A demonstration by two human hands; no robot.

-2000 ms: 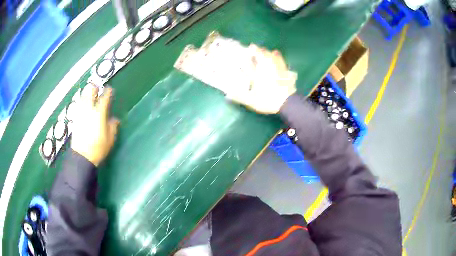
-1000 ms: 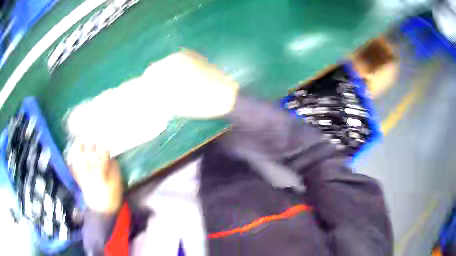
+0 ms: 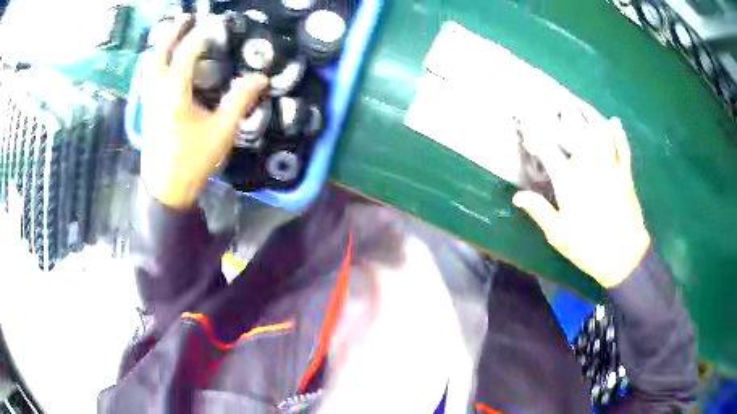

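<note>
My left hand (image 3: 198, 121) reaches into a light-blue bin (image 3: 343, 105) heaped with black discs with pale centres (image 3: 283, 166). Its fingers are bent among the discs; whether they grip one is unclear. My right hand (image 3: 594, 198) lies at the right end of flat, overexposed silver-white plates (image 3: 469, 101) on the green bench. Its fingers are over the plates and its thumb is spread towards their near edge. Glare hides whether it grips them.
A stack of clear trays (image 3: 65, 170) stands left of the bin. A row of ringed discs (image 3: 683, 36) runs along the line at the top right. More black discs (image 3: 600, 356) lie low at the right beyond the bench edge (image 3: 517, 263).
The view has swung left. My left hand has moved from the plates' end into the bin of discs. The plates, earlier carried by my right hand, now appear on the bench.
</note>
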